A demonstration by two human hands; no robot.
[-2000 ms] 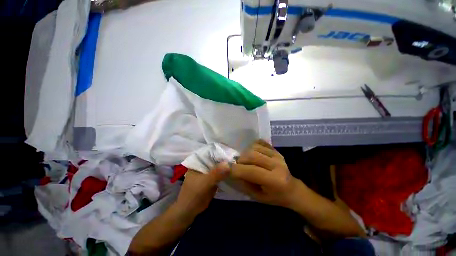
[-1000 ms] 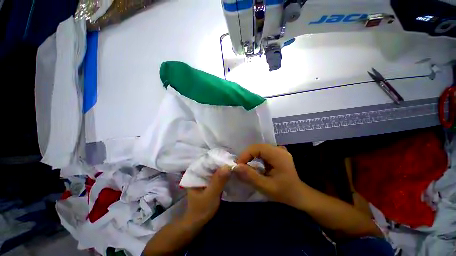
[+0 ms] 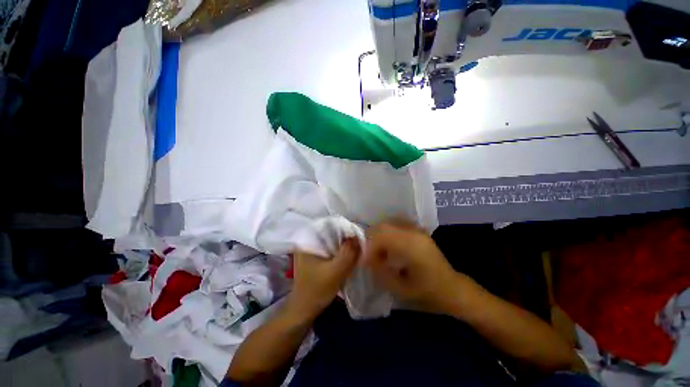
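A white garment body (image 3: 303,189) lies over the table's front edge, its lower part bunched towards me. A green panel (image 3: 340,132) is joined along its far edge, on the table. My left hand (image 3: 325,272) grips a bunched fold of the white cloth. My right hand (image 3: 408,261) is beside it at the cloth, blurred; its fingers look bent, and whether it holds cloth cannot be told. The needle area (image 3: 412,79) of the white sewing machine is beyond the green panel, with no cloth under it.
Thread snips (image 3: 614,141) lie on the table at the right, behind the printed ruler (image 3: 529,193). White strips (image 3: 125,136) and blue tape (image 3: 166,102) are at the left. A shiny brown package (image 3: 204,15) is back left. White and red cloth (image 3: 212,295) heaps lower left; a red bundle (image 3: 620,287) lower right.
The camera view has shifted, so the table and machine sit further right. My right hand, earlier pinching the white cloth against my left fingers, is now blurred and slightly apart from them. My left hand keeps its grip.
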